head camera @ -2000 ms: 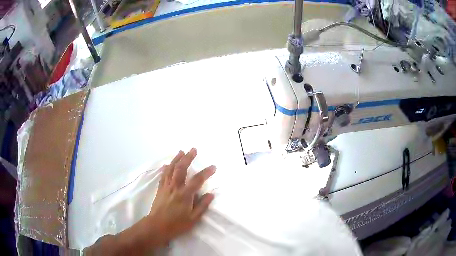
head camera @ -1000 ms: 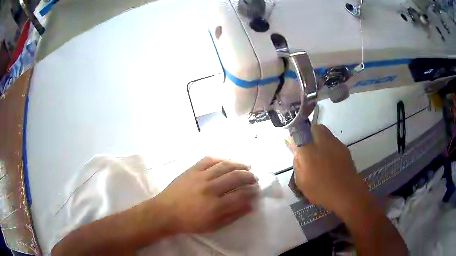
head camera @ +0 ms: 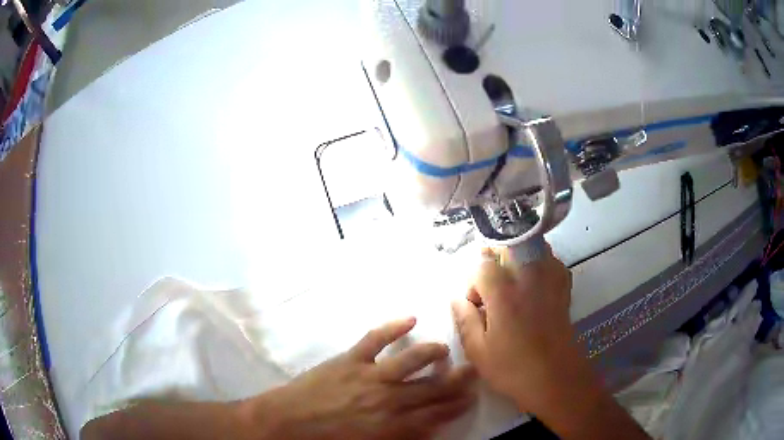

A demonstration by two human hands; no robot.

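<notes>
A thin white fabric piece [head camera: 198,344] lies on the white machine table, partly bunched at the left and washed out by glare near the needle area. My left hand [head camera: 378,387] rests on it palm down, fingers apart. My right hand [head camera: 516,318] is just below the presser foot area, fingers bent with thumb and fingertips together at the fabric's edge. The white sewing machine head [head camera: 447,129] with a blue stripe stands above. The curved metal guard [head camera: 554,176] is over my right fingertips. The needle point is hidden in glare.
Black thread snips [head camera: 687,216] lie on the table at the right. A grey ruler strip [head camera: 662,284] runs along the front edge. White cloth [head camera: 713,369] is heaped below it. Brown covering [head camera: 19,284] is at the left end.
My right hand has come into view and moved left and slightly down from the guard. My left hand has moved right and down with its fingers more spread. The view is closer to the machine.
</notes>
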